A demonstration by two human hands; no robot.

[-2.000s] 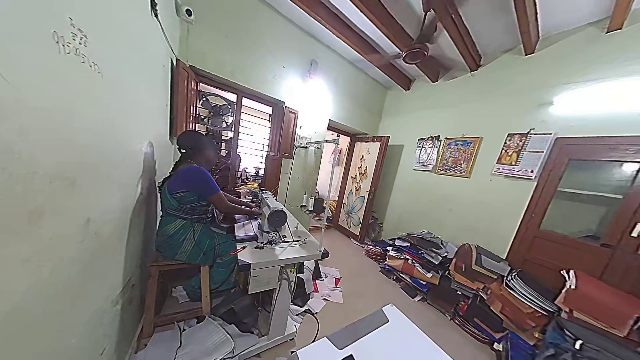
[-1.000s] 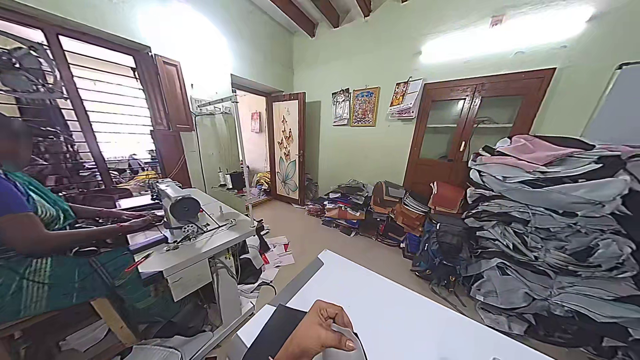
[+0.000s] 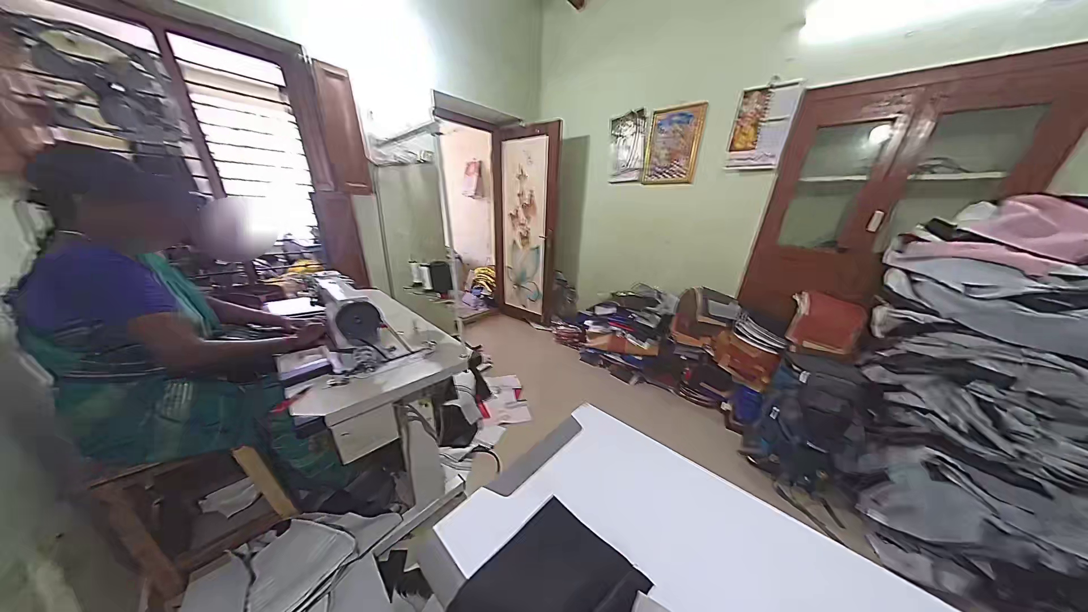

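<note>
Neither of my hands shows in the head view at this moment. A black piece of sheet material (image 3: 552, 561) lies at the near left part of a white tabletop (image 3: 671, 510), partly cut off by the bottom edge. A small pale piece (image 3: 648, 602) touches its right corner at the bottom of the view. Whether a hand rests on either piece below the edge is hidden.
At the left a co-worker (image 3: 127, 323) sits on a wooden stool (image 3: 144, 527) at a sewing machine (image 3: 348, 314). Cut sheets (image 3: 297, 561) lie on the floor. Stacked material (image 3: 629, 327), a dark backpack (image 3: 807, 416) and a tall fabric pile (image 3: 977, 382) stand to the right.
One second ago a hand held pale material beside the black piece; that hand is now out of view. The view swung right after the first frame.
</note>
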